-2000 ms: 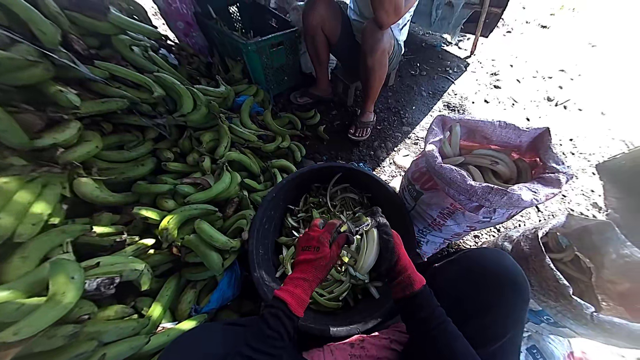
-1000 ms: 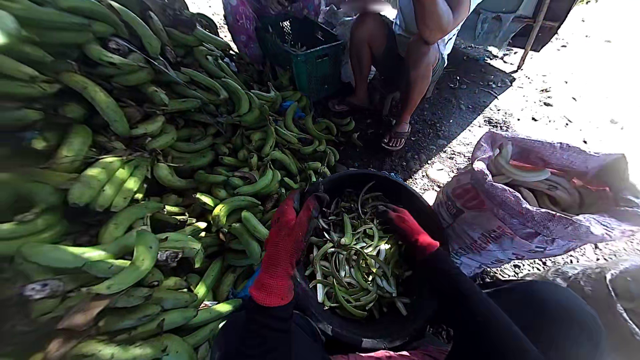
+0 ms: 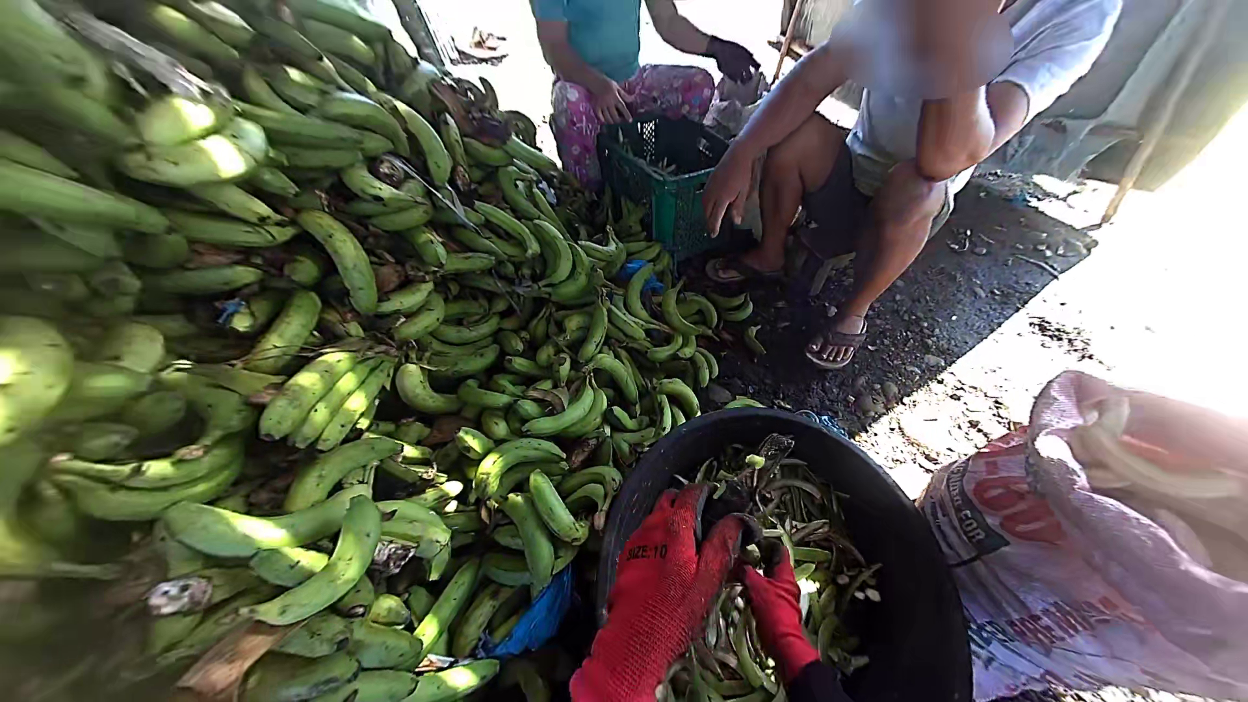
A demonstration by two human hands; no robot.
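My left hand (image 3: 673,575), in a red glove with dark fingertips, is closed over the black tub, apparently around a green banana (image 3: 756,462); only a small green end shows above the fingers. My right hand (image 3: 782,606), gloved alike, meets it from the right at its fingertips; its grip is mostly hidden. Beneath both, green and pale peel strips (image 3: 746,648) lie in the round black tub (image 3: 921,546). Green bananas (image 3: 341,565) are heaped beside the tub on the left. At the right, pale peeled bananas (image 3: 1150,468) lie in an open woven sack (image 3: 1024,546).
Ahead, a person (image 3: 907,185) sits with sandalled feet on dark gravel. Farther back, another person (image 3: 604,58) sits behind a green plastic crate (image 3: 682,210), one hand dark-gloved. Blue plastic (image 3: 534,614) lies between heap and tub. A thin pole (image 3: 1155,127) stands at the upper right.
Two seconds ago a pale peeled banana was at my right hand. One second ago my hands were apart over the peels; now they are together. The view has swung left and upward.
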